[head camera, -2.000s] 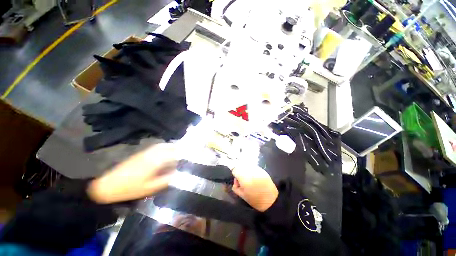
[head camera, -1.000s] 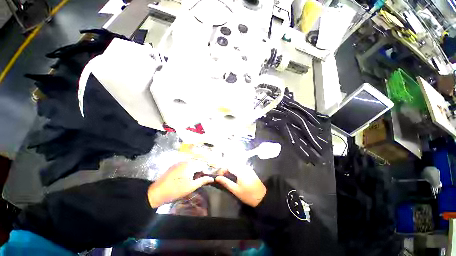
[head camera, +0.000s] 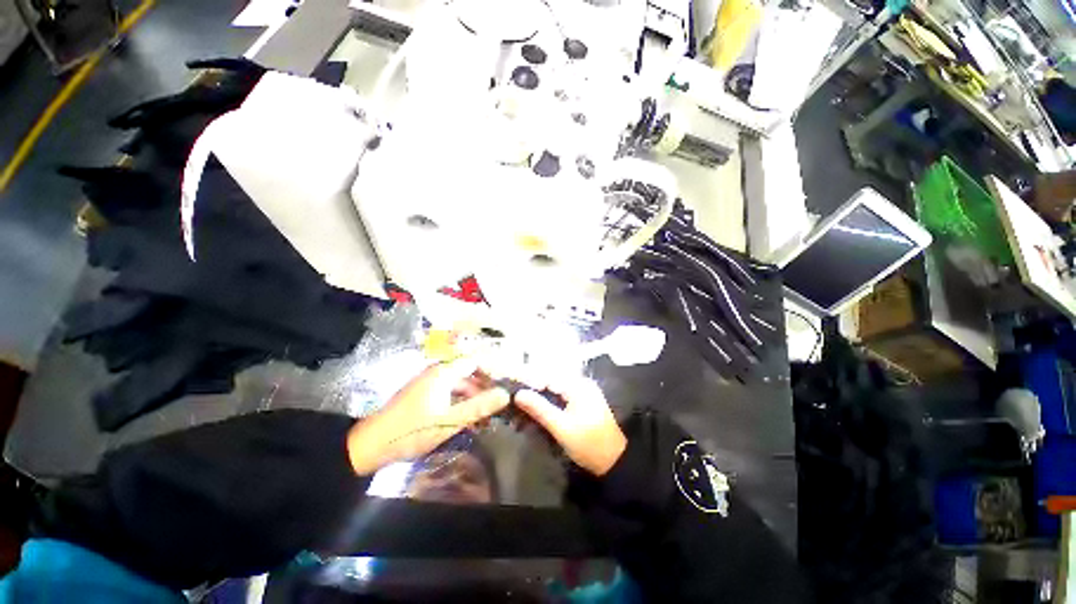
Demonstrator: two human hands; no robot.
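My left hand [head camera: 427, 415] and my right hand [head camera: 575, 422] meet at the front of the white sewing machine [head camera: 472, 177], thumbs towards each other. A small part of a dark strip [head camera: 512, 402] shows between the thumbs, held by both hands. The rest of it is hidden by the fingers and glare. The yellow-orange clamp piece [head camera: 441, 343] sits just beyond my left fingertips, below the red marking [head camera: 465, 290]. The shiny metal plate [head camera: 519, 466] lies under my hands.
A large heap of black strips [head camera: 201, 271] lies left of the machine. Narrow black pieces with white lines [head camera: 708, 283] lie to its right, near a white oval piece [head camera: 631, 345]. A control screen [head camera: 858, 255] stands further right, with a green crate [head camera: 962, 210] beyond.
Over two seconds my left hand came in from the left to meet my right hand at the machine. In the last second both hands shifted slightly, and less of the dark strip shows.
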